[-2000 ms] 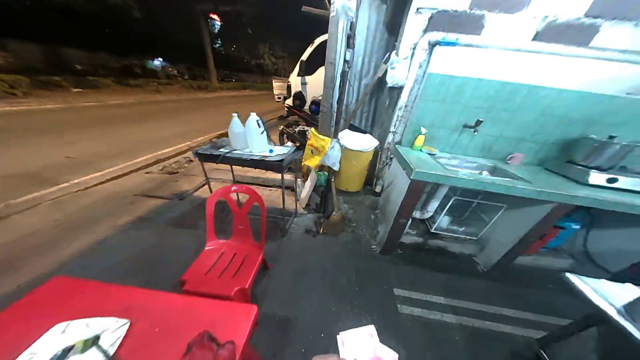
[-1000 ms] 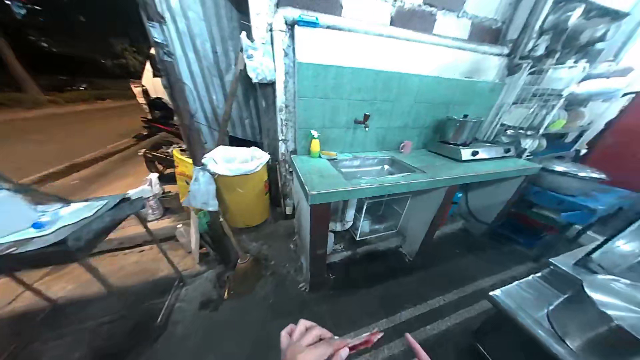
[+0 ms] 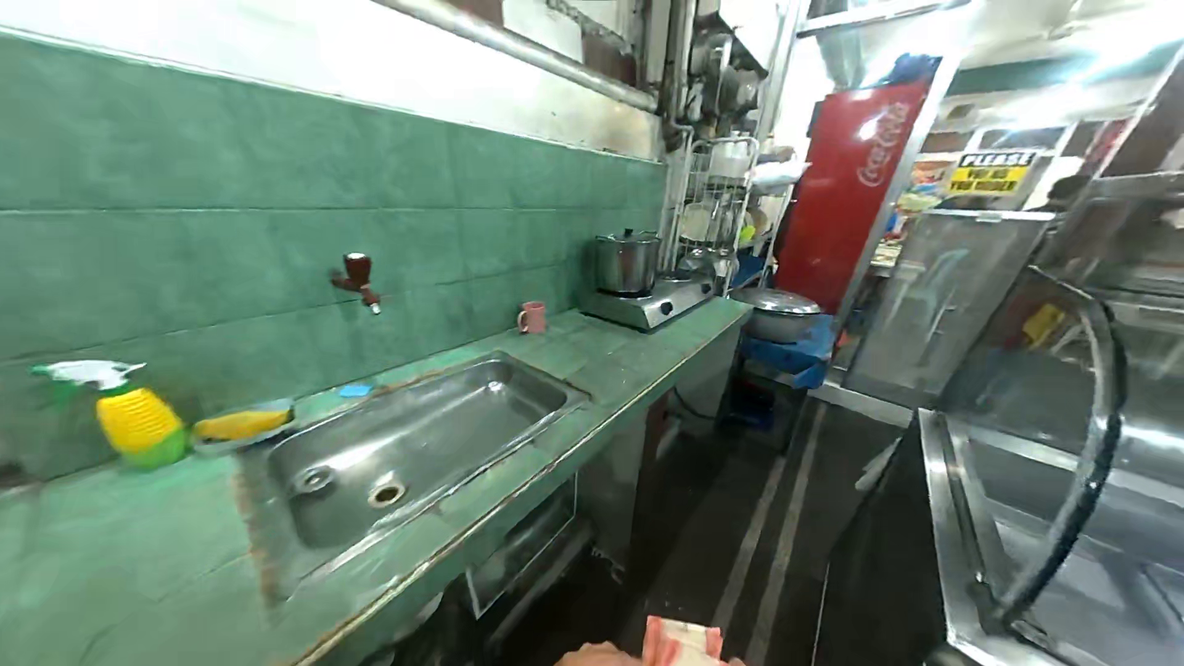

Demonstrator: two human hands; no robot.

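Observation:
At the bottom edge, a folded red-and-white paper [image 3: 683, 640], which looks like banknotes, sticks up between my two hands. The top of my left hand [image 3: 599, 655] shows at the paper's left side and seems to grip it; its fingers are mostly cut off by the frame. Only a sliver of my right hand [image 3: 735, 661] is visible at the paper's lower right, so its grip is hidden. Beyond them, to the left, a steel sink [image 3: 416, 444] is set in a green tiled counter [image 3: 148, 564], under a wall tap [image 3: 359, 279].
A yellow-green spray bottle [image 3: 141, 421] and a yellow sponge in a dish [image 3: 242, 425] stand left of the sink. Further along are a pink mug [image 3: 532, 317] and a pot [image 3: 627, 264] on a gas stove [image 3: 659, 301]. A metal-framed case [image 3: 953, 546] borders the dark floor aisle at right.
The view has swung far right, from the roadside and red table to the sink and aisle. The folded paper stands upright now; a second ago it lay flatter in my left hand.

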